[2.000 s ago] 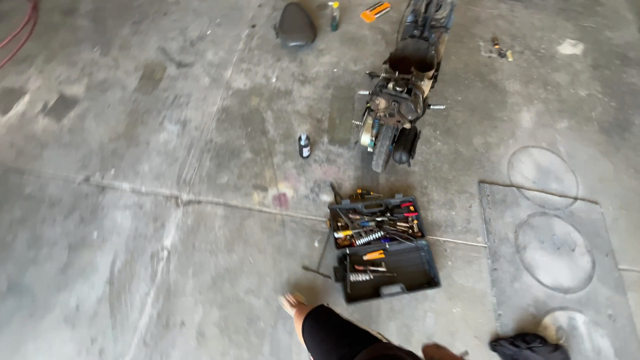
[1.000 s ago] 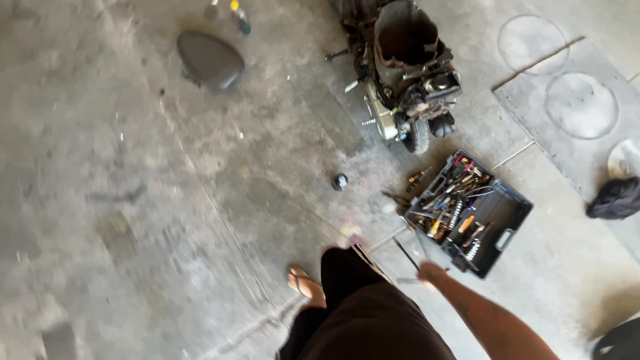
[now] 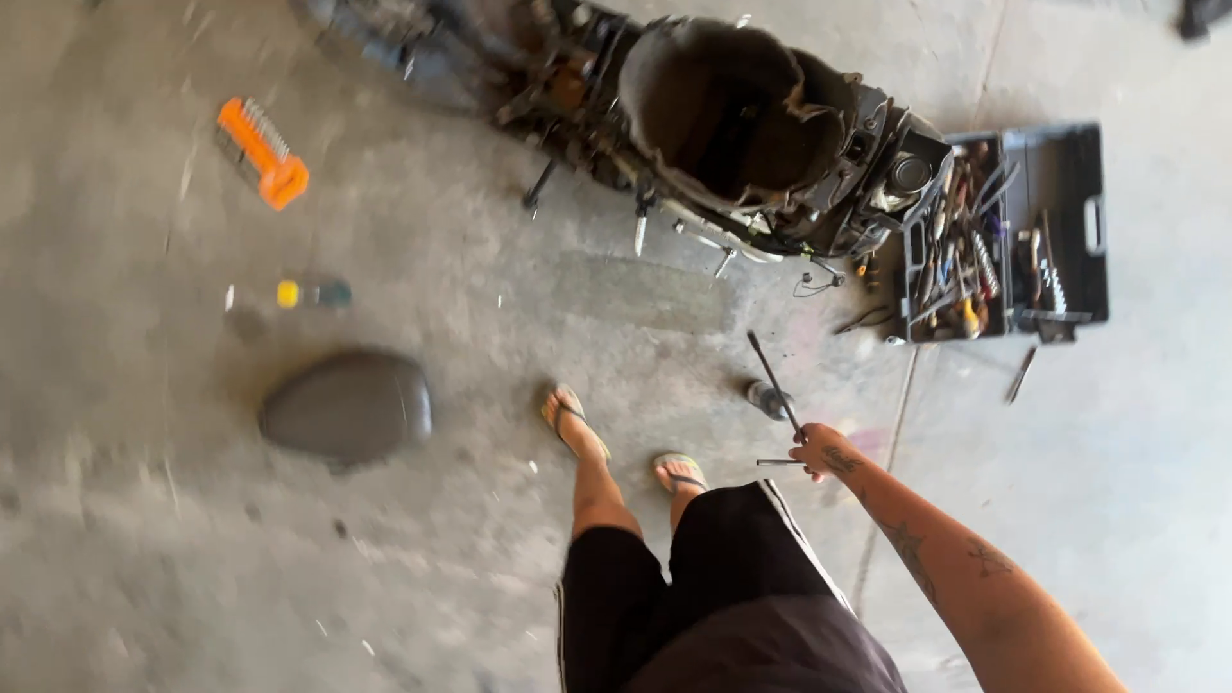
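Note:
My right hand (image 3: 820,452) is closed around a dark metal rod-like tool (image 3: 773,383), which points up and away from me. A shorter silvery rod (image 3: 780,463) juts left from the same hand. Beyond the tool's shaft a small bottle or can (image 3: 767,399) stands on the concrete floor. My left hand is out of view. Ahead lies the stripped body of a motor scooter (image 3: 736,120), its wide round opening facing up. To its right an opened black plastic toolbox (image 3: 1100,221) holds many hand tools, among them several wrenches and a coil spring.
A dark scooter seat (image 3: 346,406) rests on the floor at left. Above it are a small bottle with a yellow end (image 3: 313,294) and an orange tool holder (image 3: 262,154). Pliers (image 3: 863,320) and a thin tool (image 3: 1022,373) lie beside the toolbox. My feet in flip-flops are near the middle.
The view has turned and moved closer to the scooter. My right hand, near the toolbox a second ago, is now farther from it, still holding the dark rod.

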